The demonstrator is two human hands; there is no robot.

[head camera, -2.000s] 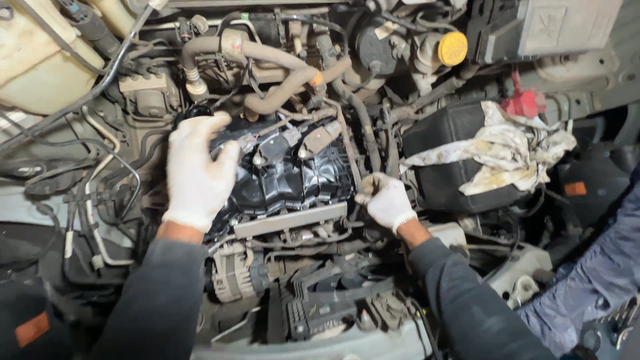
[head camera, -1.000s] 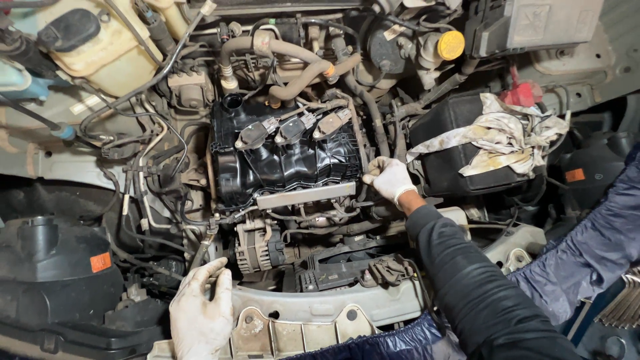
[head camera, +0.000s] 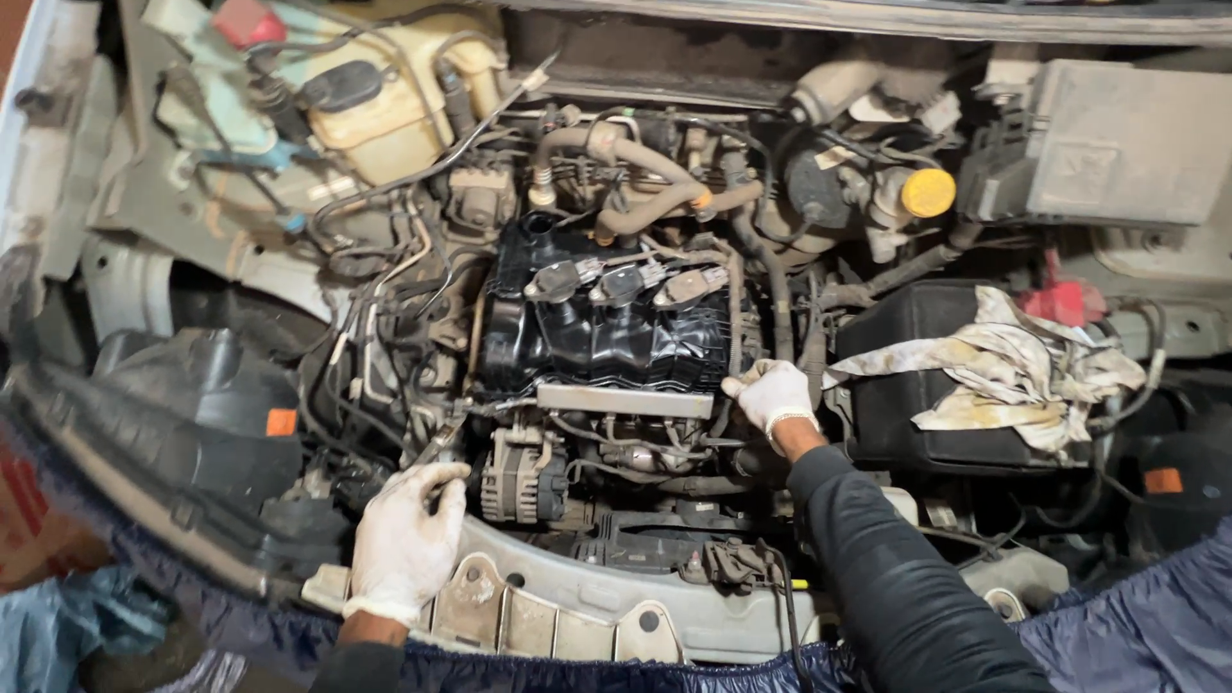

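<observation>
A black plastic engine cover with several ignition coils on top fills the middle of the engine bay. My right hand, in a white glove, has its fingertips against the right front corner of the cover; whether it holds something small there is hidden. My left hand, gloved too, is over the front crossmember, left of the alternator. Its thumb and fingers are curled, and a slim metal piece shows just beyond the fingertips; I cannot tell whether the hand holds it. A silver metal rail runs along the cover's front edge.
A stained cloth lies over the black battery cover on the right. A yellow cap tops the reservoir behind. Hoses cross behind the engine cover. A coolant tank stands back left, and a dark blue fender cover drapes the front edge.
My left hand has moved from the left side of the engine cover down to the front, beside the alternator. My right hand stays by the cover's right front corner.
</observation>
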